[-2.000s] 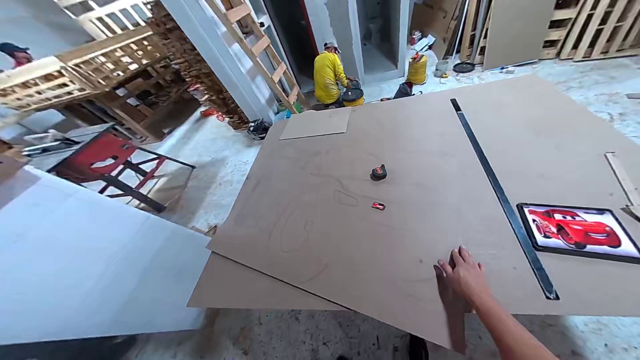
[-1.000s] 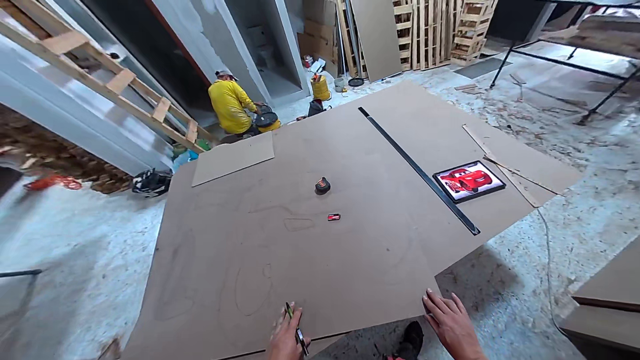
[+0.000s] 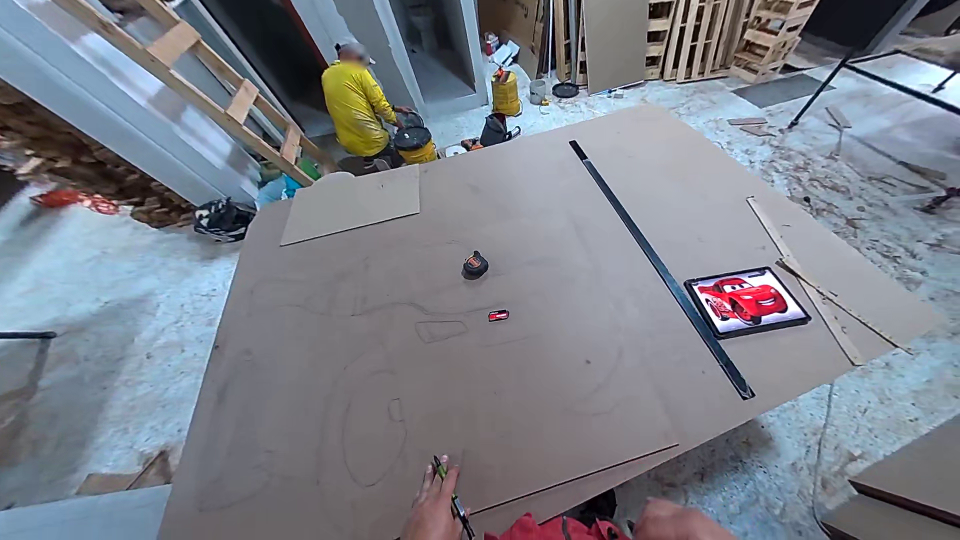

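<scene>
My left hand (image 3: 433, 504) rests at the near edge of a large brown board (image 3: 525, 420), with a green and black pen (image 3: 453, 496) held along its fingers. My right hand (image 3: 679, 521) is at the bottom edge of the view, off the board, partly cut off; its fingers are hard to see. Faint pencil outlines (image 3: 375, 427) mark the board. On it lie a black tape measure (image 3: 474, 265), a small red object (image 3: 498, 316), a long dark metal bar (image 3: 660, 270) and a tablet (image 3: 747, 301) showing a red cartoon car.
Thin wooden strips (image 3: 806, 281) cross at the board's right. A smaller flat panel (image 3: 352, 206) lies at its far left. Beyond, a person in a yellow top (image 3: 356, 109) crouches by a bucket (image 3: 415, 144). A wooden ladder (image 3: 225, 105) leans at the left; stacked boards (image 3: 907, 476) stand lower right.
My right hand, on the board's near edge a second ago, is now off it at the bottom of the view. My left hand stays near the edge with the pen.
</scene>
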